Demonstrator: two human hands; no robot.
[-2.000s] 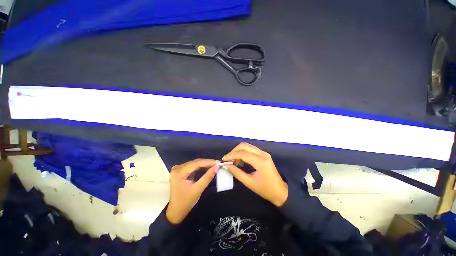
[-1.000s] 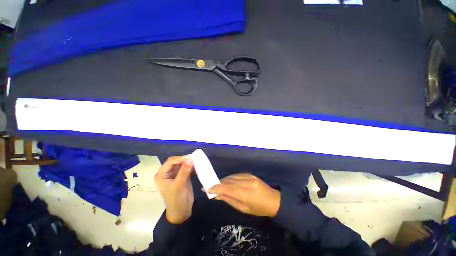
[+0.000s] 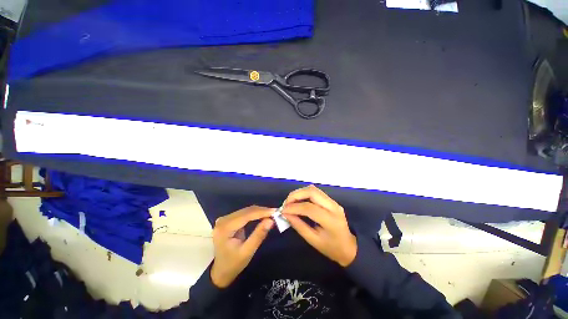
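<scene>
A small folded white strip is pinched between the fingertips of both hands, just off the near table edge. My left hand holds its left side and my right hand its right side; the fingers hide part of it. A long white interfacing strip lies flat along the near table edge, with thin blue cloth edges showing around it. Black tailor's shears lie closed on the table beyond it, blades pointing left, handles right.
The table has a dark cover. A stack of blue cut pieces lies at the far left, a pale scrap at the far edge. A dark metal iron stands at the right end. Blue garments and a wooden stool are below left.
One second ago the white strip was stretched out longer between the hands. Now it is folded small, and the hands are closer together, with my right hand raised.
</scene>
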